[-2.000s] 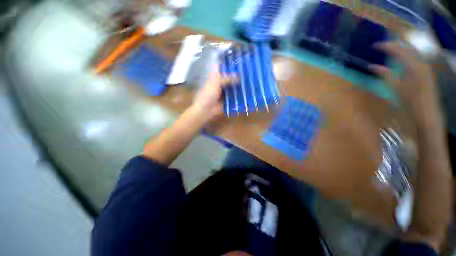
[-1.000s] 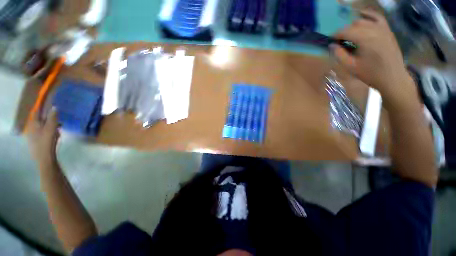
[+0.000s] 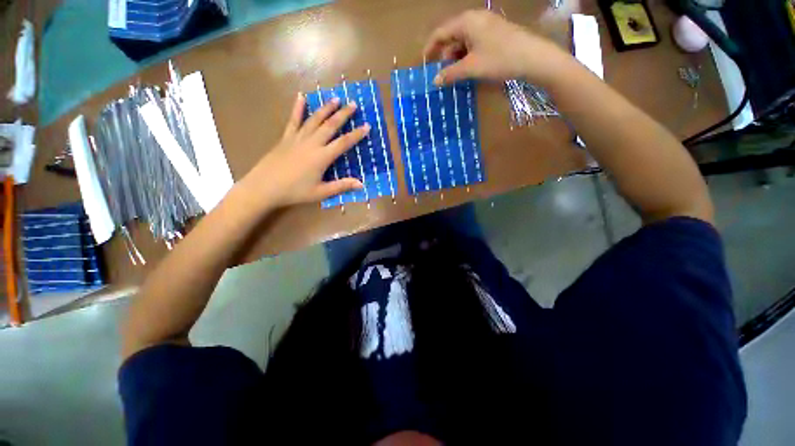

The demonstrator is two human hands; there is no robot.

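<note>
Two blue solar cells with pale lines lie side by side on the brown bench (image 3: 270, 131), a narrow gap between them. Thin ribbon ends stick out past their edges. My left hand (image 3: 307, 157) lies flat with fingers spread on the left solar cell (image 3: 377, 165). My right hand (image 3: 488, 50) is at the top edge of the right solar cell (image 3: 440, 139), with thumb and forefinger close together there. Whether the fingertips pinch a ribbon or the cell edge is too small to tell.
A wide bundle of silver ribbon (image 3: 131, 165) with white strips lies at left. Beyond it are blue cells (image 3: 57, 248) and an orange tool (image 3: 10, 253). A cell stack (image 3: 161, 22) stands on the green mat (image 3: 74, 74). Short ribbons (image 3: 529, 103) and a yellow sponge (image 3: 631, 23) are at right.
A second cell now lies beside the first. My left hand has come from the far-left cells onto the left cell. My right hand has moved inward and no longer holds the dark tool.
</note>
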